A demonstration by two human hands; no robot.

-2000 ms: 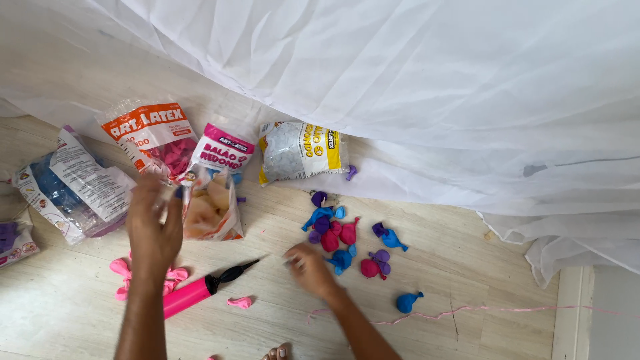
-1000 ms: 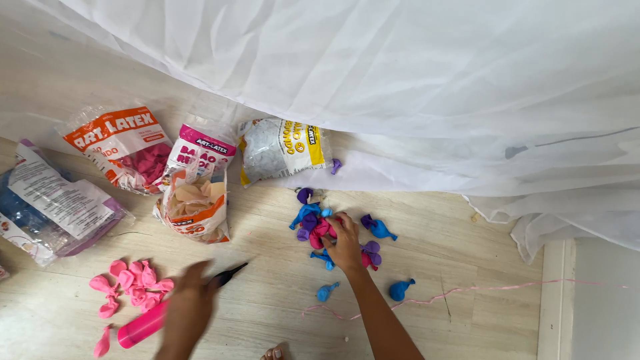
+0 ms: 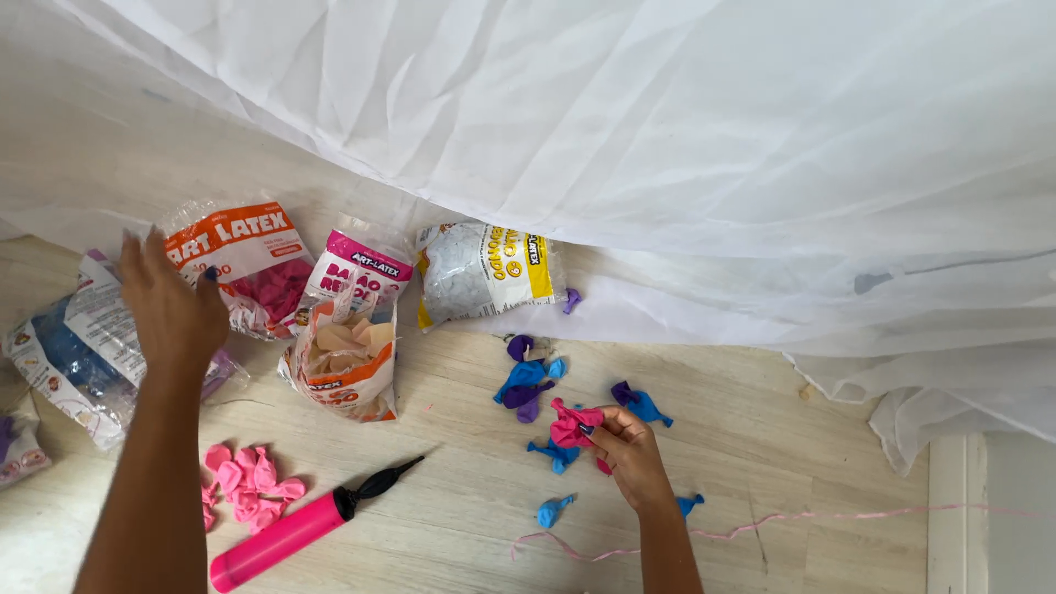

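My right hand [image 3: 629,452] pinches magenta balloons [image 3: 572,422] above the floor, over loose blue and purple balloons [image 3: 521,378]. My left hand [image 3: 175,301] is held with its fingers apart, between the Art-Latex bag of magenta balloons [image 3: 272,289] and the bag of blue balloons [image 3: 78,351]; nothing shows in it. A magenta hand balloon pump [image 3: 276,544] with a black nozzle lies between my forearms. Near its upper left side is a pile of pink balloons [image 3: 252,483]. The opened bag of peach balloons [image 3: 342,363] stands right of my left hand.
Behind the peach bag sits a pink-labelled bag [image 3: 355,268], with a yellow-edged bag of grey balloons [image 3: 487,276] beside it. A white sheer curtain [image 3: 660,148] hangs across the far side. Pink ribbon [image 3: 767,520] trails over the floor toward the white baseboard [image 3: 949,511] at right.
My left hand has moved from over the pump up to the bags. My right hand, which was down among the loose balloons, now holds magenta ones raised.
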